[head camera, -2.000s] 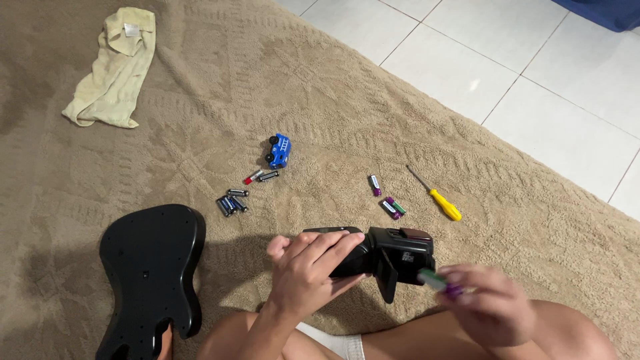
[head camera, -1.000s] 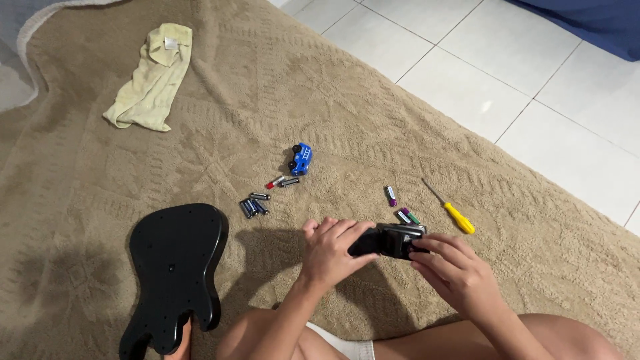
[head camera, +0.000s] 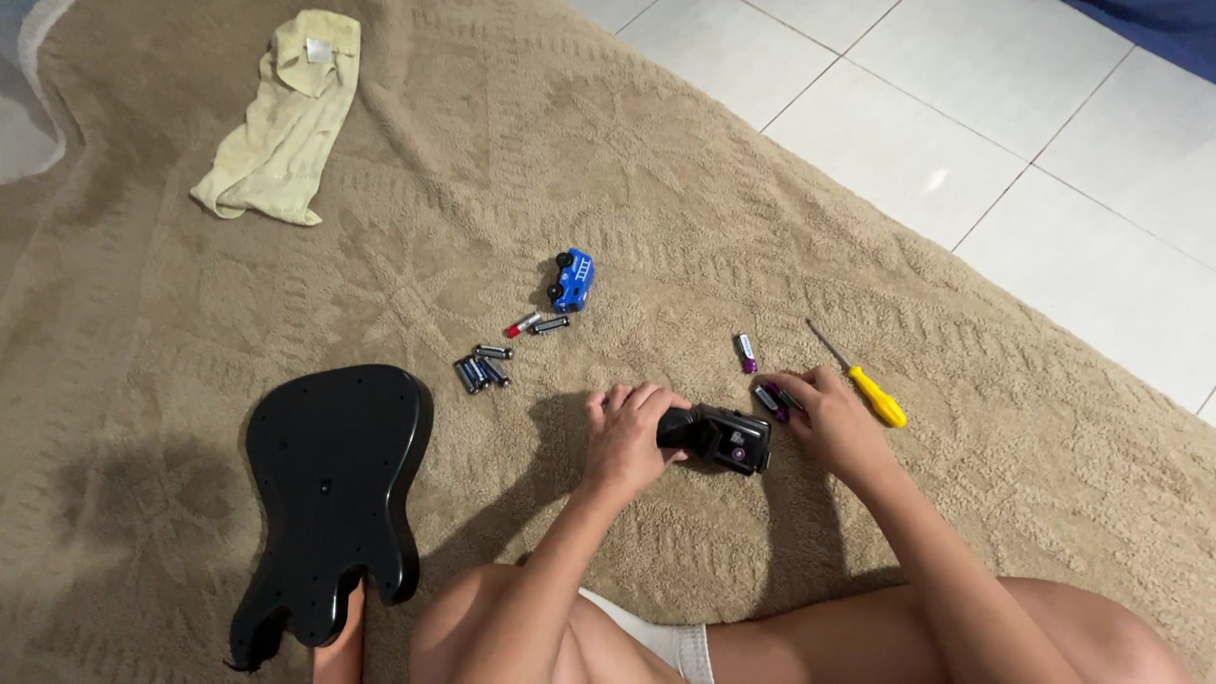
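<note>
My left hand (head camera: 629, 435) grips the slim end of a black plastic device (head camera: 736, 442); an end of a battery shows inside its open compartment. To its right, my right hand (head camera: 822, 413) has its fingertips on the purple-and-green batteries (head camera: 769, 399) lying on the blanket; whether it has closed on one is hidden. Another such battery (head camera: 746, 353) lies just above. A yellow-handled screwdriver (head camera: 878, 396) rests right of that hand. Dark cylindrical batteries (head camera: 483, 370) lie left of the device, with a red-and-silver one (head camera: 523, 325) near a blue toy car (head camera: 572, 280).
A black toy guitar body (head camera: 332, 475) lies face down at the left. A pale yellow cloth (head camera: 285, 123) lies at the upper left of the brown blanket (head camera: 456, 237). White floor tiles (head camera: 931, 114) show beyond the blanket's edge.
My right hand, which held a battery by the device two seconds ago and was at the device one second ago, is now at the batteries on the blanket. My left hand still holds the device.
</note>
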